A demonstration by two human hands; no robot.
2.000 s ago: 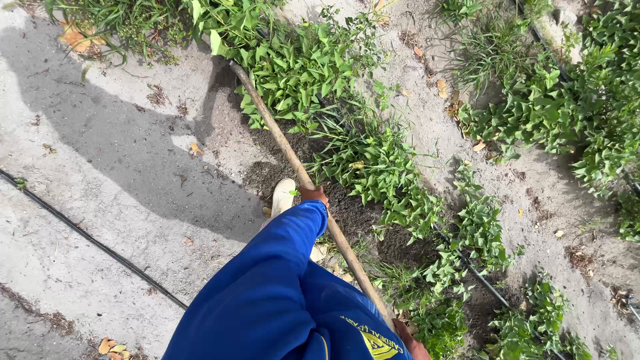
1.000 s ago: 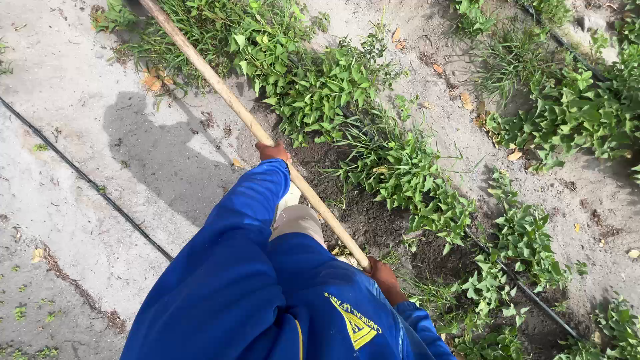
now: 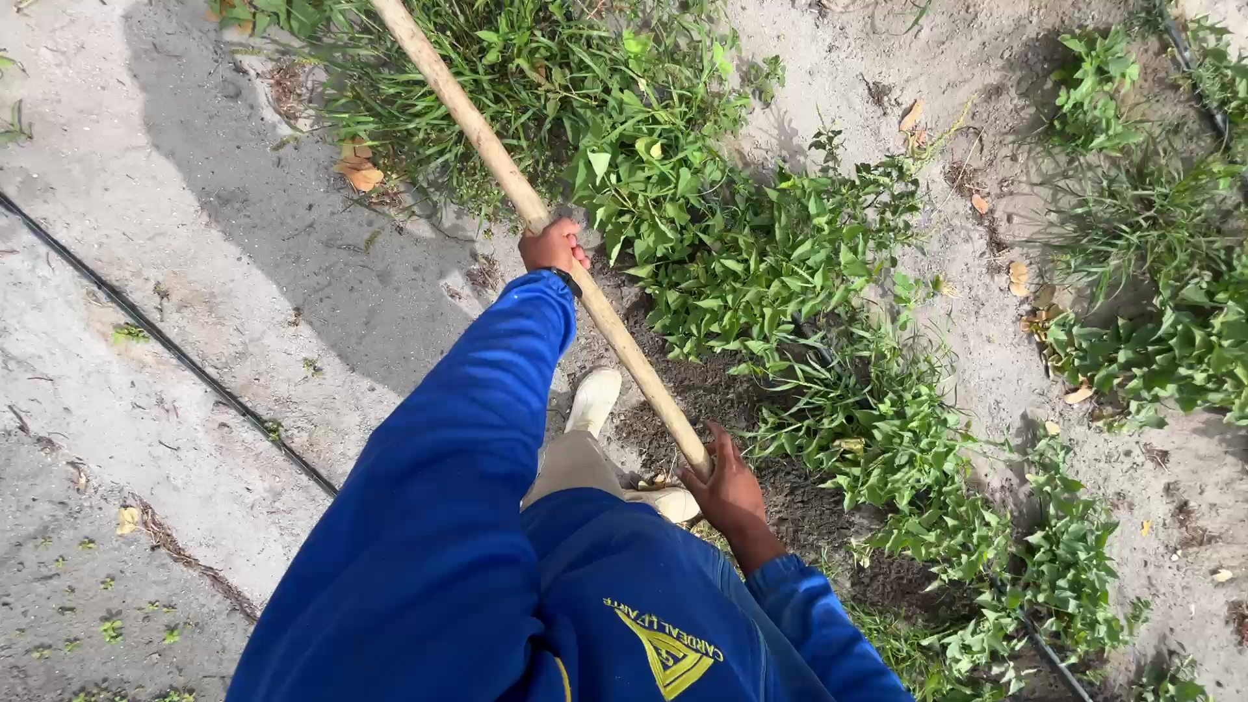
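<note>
A long wooden pole (image 3: 624, 336) runs diagonally from the top edge down to its lower end near my waist. My left hand (image 3: 554, 246), with a dark band at the wrist, is closed around its middle. At the lower end of the pole, my right hand (image 3: 726, 485) has its thumb and fingers around the wood. The far end of the pole lies outside the view, so any tool head is hidden. Leafy green vines (image 3: 760, 263) and tufts of grass (image 3: 439, 107) grow to the right of and beyond the pole.
White boots (image 3: 593, 400) stand on sandy soil beside dark, loosened earth (image 3: 712, 395). A black irrigation hose (image 3: 175, 346) crosses the ground at left. Another hose (image 3: 1051, 648) runs among the vines at lower right. A second row of plants (image 3: 1160, 361) grows at the far right.
Two seconds ago the pole's far end showed near the plants; it now extends past the top edge. Both hands have stayed on the pole. The view has shifted along the row.
</note>
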